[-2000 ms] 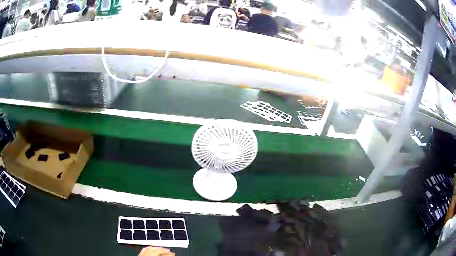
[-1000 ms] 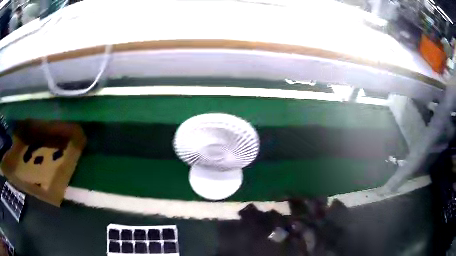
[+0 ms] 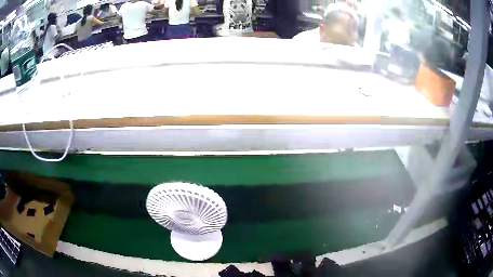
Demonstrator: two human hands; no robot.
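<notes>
No hand is in the picture. Nearest in front stands a small white fan [image 3: 187, 212] with a ribbed round head and a round white base, on the green conveyor belt by its white edge rail. The top of a pile of black plastic parts [image 3: 294, 267] shows at the bottom edge, right of the fan, mostly cut off. The sticker sheet that lay in front is out of the picture.
An open cardboard box [image 3: 47, 230] holding a few black pieces is at the left. Part of a white-bordered sheet [image 3: 10, 246] lies below it. A grey metal post [image 3: 432, 178] rises at the right. Several people are beyond the bright white table [image 3: 227, 92].
The view has tilted up: the fan, box and pile sit lower, and the sticker sheet has left the picture. The fingertips seen two seconds ago at the bottom edge are gone.
</notes>
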